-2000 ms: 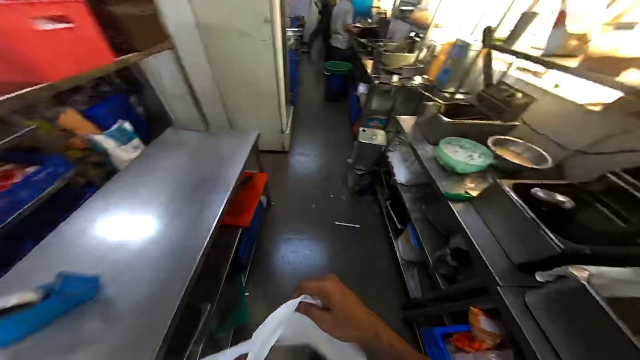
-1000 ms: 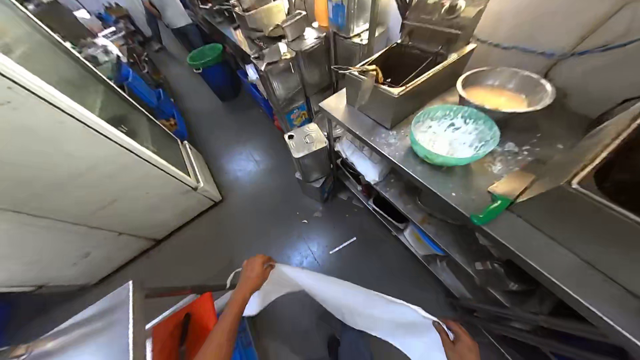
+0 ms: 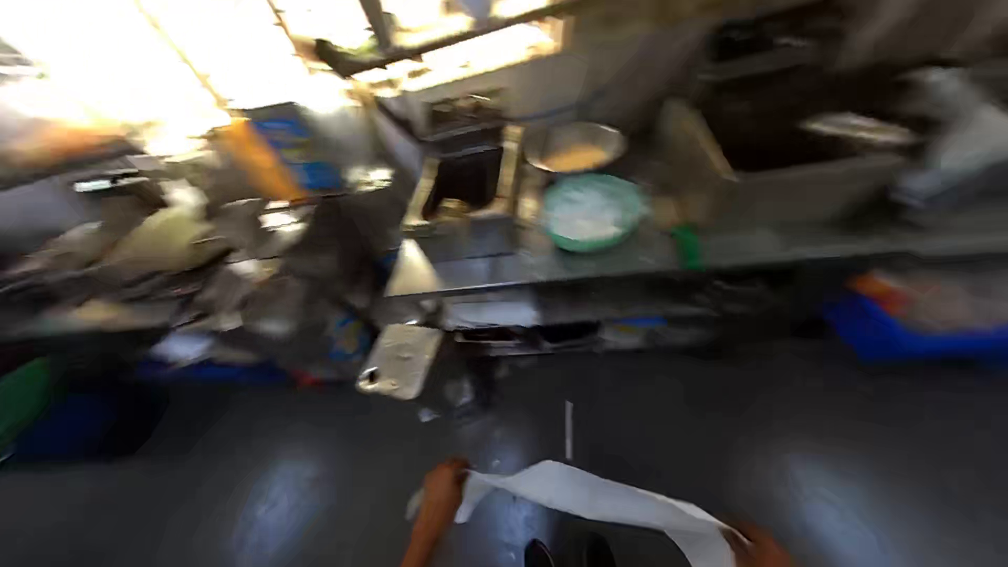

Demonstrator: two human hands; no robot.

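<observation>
A long white cloth (image 3: 606, 496) hangs between my two hands, low in the blurred view, above the dark floor. My left hand (image 3: 447, 480) grips one end, with a short piece of cloth hanging below it. The other end is in my right hand (image 3: 756, 545), near the bottom edge. Tips of dark shoes show beneath the cloth.
A steel counter (image 3: 496, 272) runs ahead, bearing a green bowl (image 3: 592, 211) with white contents, a metal bowl (image 3: 575, 148) and a fryer-like steel tank (image 3: 465, 177). A metal can (image 3: 400, 361) stands before it. A blue crate (image 3: 913, 327) is at right, a green-rimmed bin (image 3: 27, 398) at left.
The view has swung strongly to the right, towards the counter. Two seconds ago only one hand showed on the cloth; now both hold it stretched out, as they did one second ago.
</observation>
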